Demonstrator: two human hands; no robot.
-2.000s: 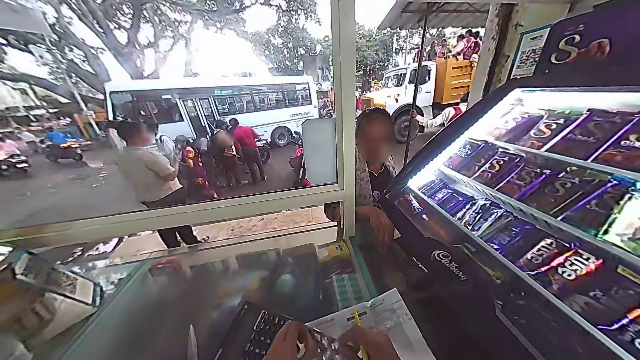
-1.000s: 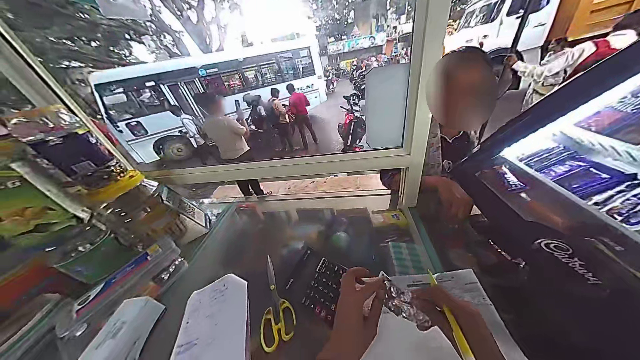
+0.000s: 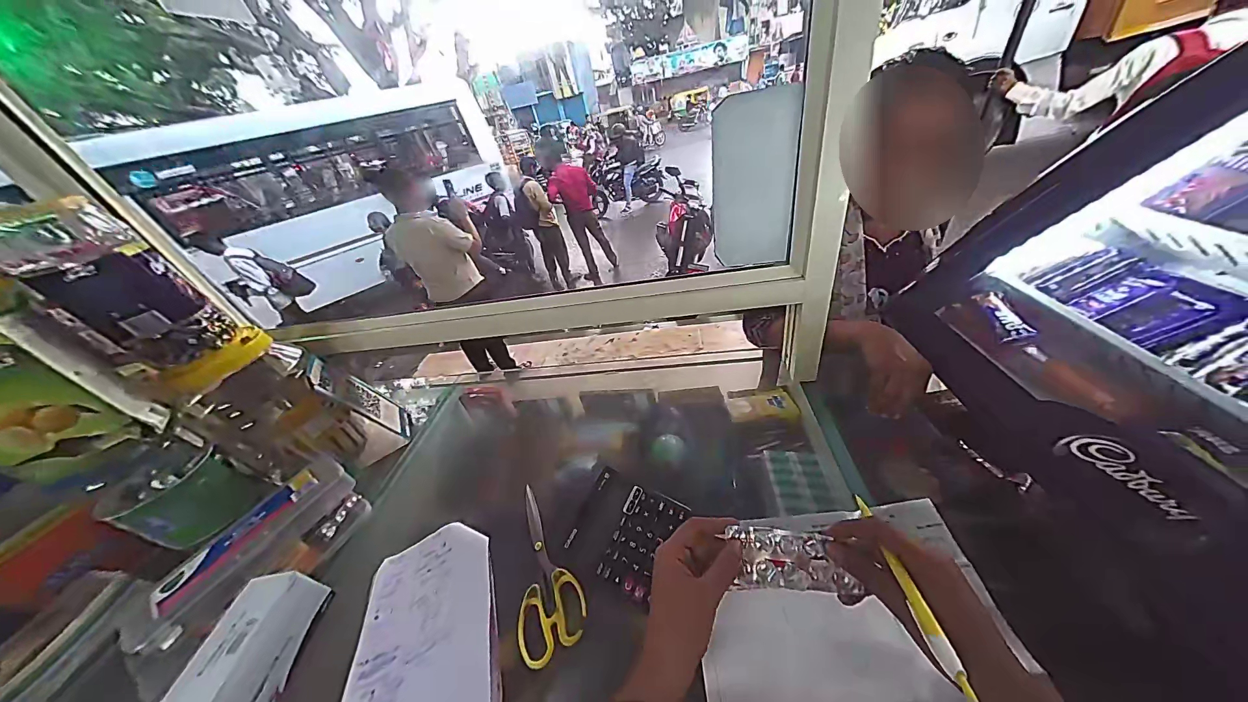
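A clear and silver blister pack [image 3: 792, 562] is stretched between my two hands above white paper [image 3: 809, 648] on the glass counter. My left hand [image 3: 694, 575] pinches its left end; my right hand [image 3: 892, 565] holds the right end and also has a yellow pen [image 3: 916, 604] lying across its fingers. Just left of my left hand is a black calculator [image 3: 629, 531], partly covered by it. Yellow-handled scissors [image 3: 549, 595] lie farther left, points away from me, beside a handwritten sheet [image 3: 424, 619].
A lit chocolate display case [image 3: 1092, 439] stands at right. Past the window frame [image 3: 824, 195], a person rests a hand [image 3: 892, 370] at the counter's far edge. Packets and a plastic box [image 3: 253, 546] crowd the left side. A folded paper [image 3: 249, 639] lies near them.
The view has swung, bringing more of the left side into sight. Both hands still hold the blister pack, which now spans flat between them. The person outside stays at the counter.
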